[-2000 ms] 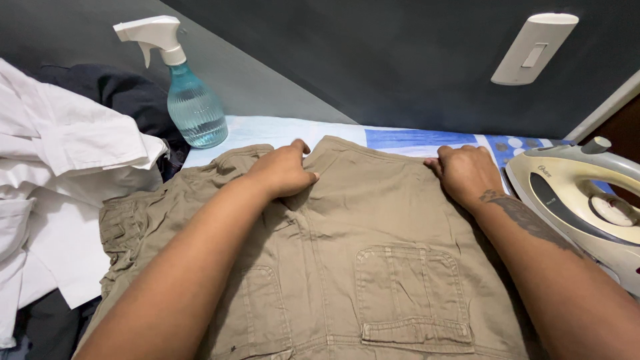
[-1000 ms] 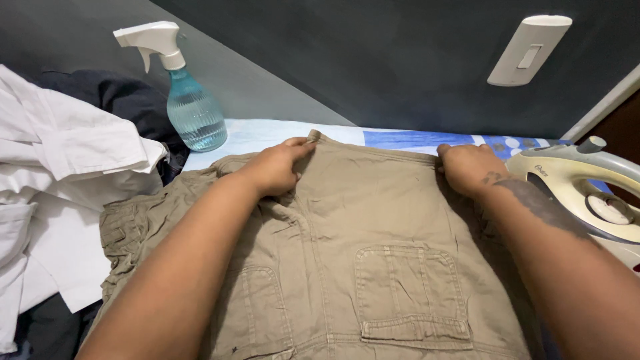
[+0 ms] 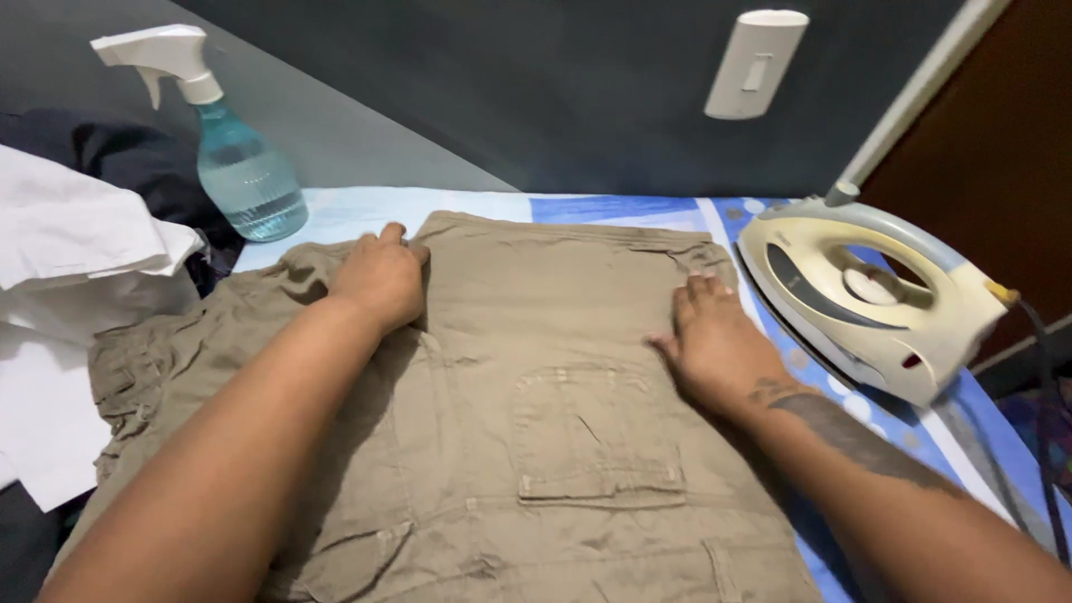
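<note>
A khaki garment with stitched pockets (image 3: 553, 327) lies spread on a blue and white patterned cloth (image 3: 368, 205). My left hand (image 3: 381, 276) is at its upper edge, left of the centre, fingers bent over the fabric; whether they pinch it cannot be seen. Flat on the garment's right side, near the upper right corner, rests my right hand (image 3: 712, 335), its fingers slightly apart. A cream and grey clothes iron (image 3: 871, 293) stands just right of the garment. Bunched, wrinkled fabric lies to the left of my left hand.
A blue spray bottle with a white trigger head (image 3: 251, 180) stands at the back left. White cloth (image 3: 75, 243) and dark cloth (image 3: 126, 151) are heaped at the left. Behind rises a grey wall with a white switch plate (image 3: 756, 65). The iron's cord (image 3: 1047, 410) hangs at the right.
My right hand has moved from the garment's upper edge down onto its right side and now lies flatter. My left hand remains near the upper edge. The view has shifted somewhat.
</note>
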